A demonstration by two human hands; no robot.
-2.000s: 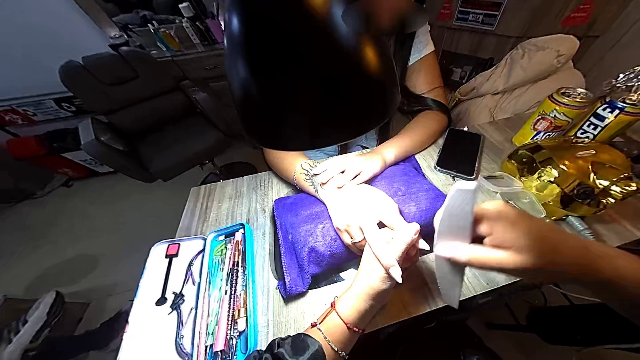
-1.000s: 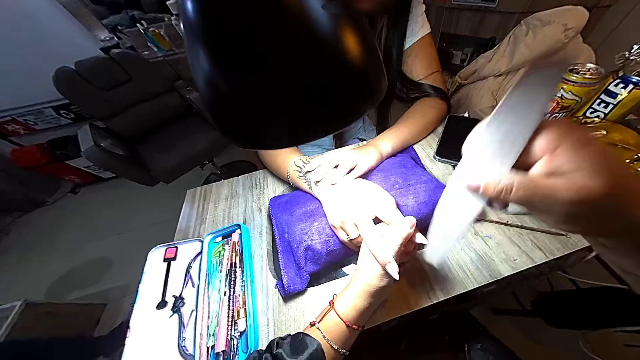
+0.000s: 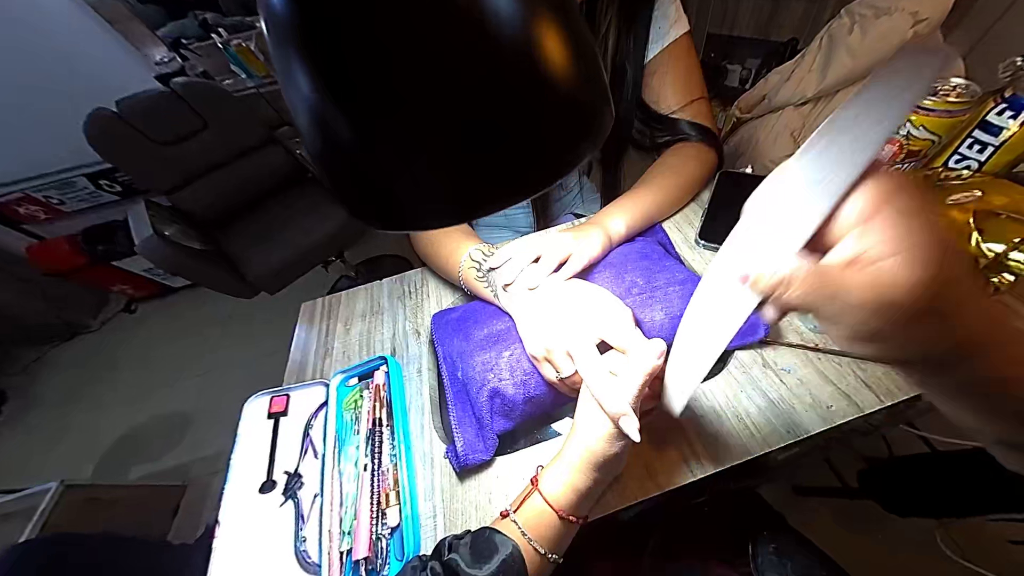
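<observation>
My left hand, with red and chain bracelets at the wrist, holds the fingers of another person's hand over a purple towel. Blurred by motion, my right hand grips a long white nail file. The file slants down, its lower end close to the held fingers; whether it touches a nail cannot be told. The person's other hand, below a tattooed wrist, lies across the first one. Strong light washes out much of the held hand.
A black lamp shade hangs over the middle. An open blue case of brushes and tools lies on the wooden table at left. A phone, drink cans and gold foil are at right; a dark armchair stands behind.
The file was more upright two seconds ago and now slants up to the right, my right hand having moved up and right. My left hand keeps its hold on the person's fingers.
</observation>
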